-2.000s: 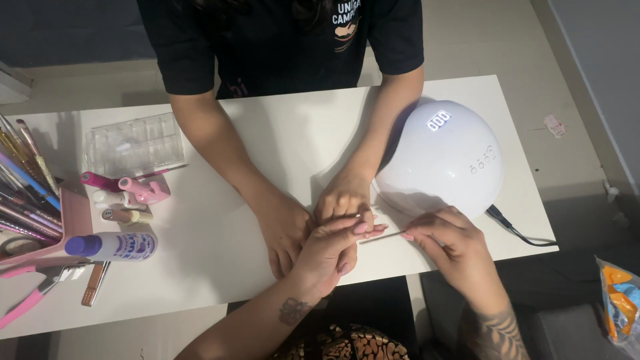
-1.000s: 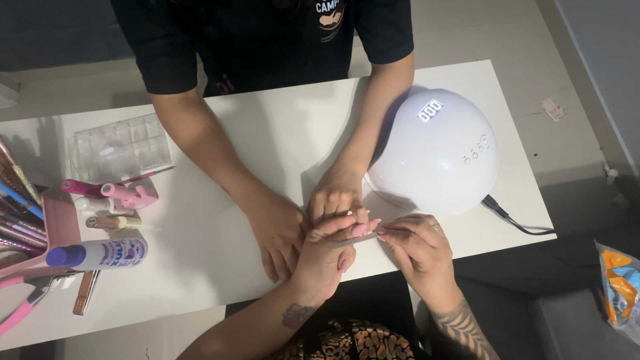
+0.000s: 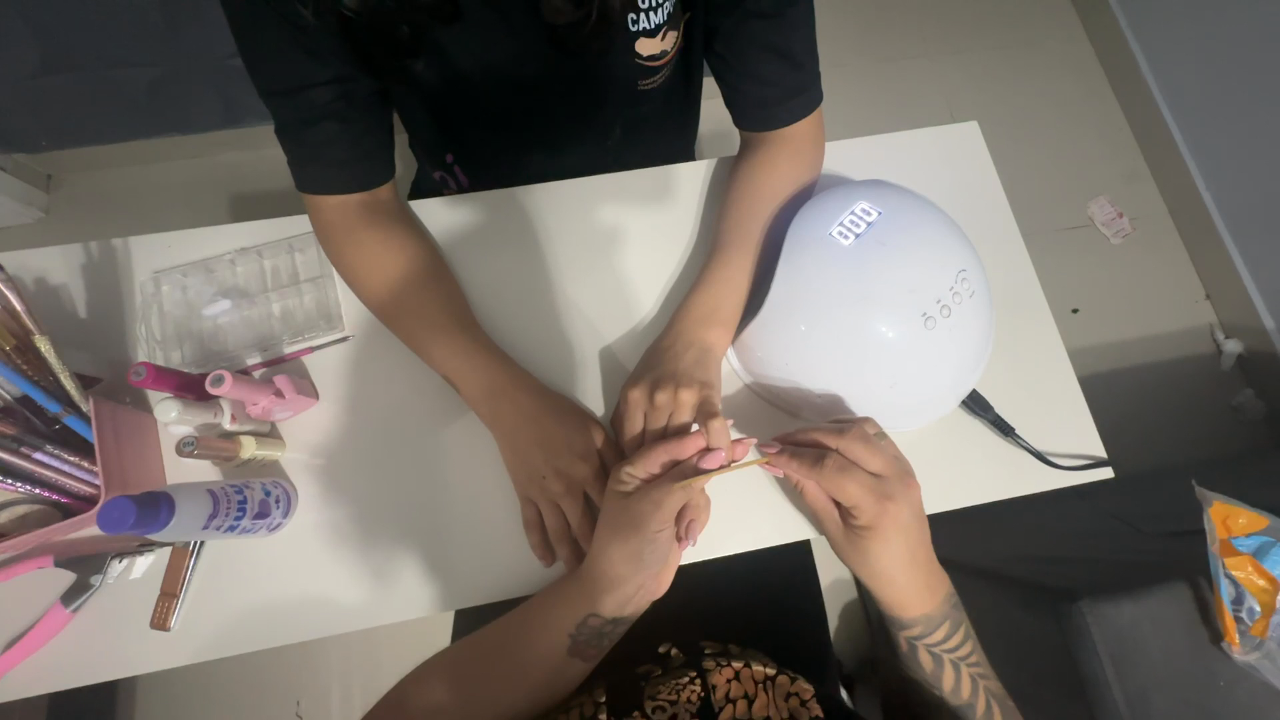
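Observation:
My left hand [image 3: 650, 515] is closed around a fingertip of the other person's hand [image 3: 672, 395], near the front edge of the white table. Between thumb and fingers, my right hand [image 3: 855, 485] pinches one end of a thin, yellowish nail file [image 3: 728, 472], whose other end lies across my left hand's thumb by that fingertip. The other person's second hand [image 3: 560, 480] rests flat on the table, just left of my left hand. A white dome-shaped nail lamp [image 3: 870, 320] with a lit display stands beyond my right hand.
On the white table [image 3: 400, 560] are a clear compartment box [image 3: 245, 300], several polish bottles [image 3: 230, 446], a purple-capped bottle [image 3: 205, 508], a pink holder [image 3: 125, 450] with brushes and pens, and pink-handled nippers [image 3: 50, 625]. The lamp's black cable [image 3: 1035, 455] crosses the right edge.
The thin file has shifted and changed its tilt between the frames, with my right hand holding its end throughout. My left hand stays around the other person's finger.

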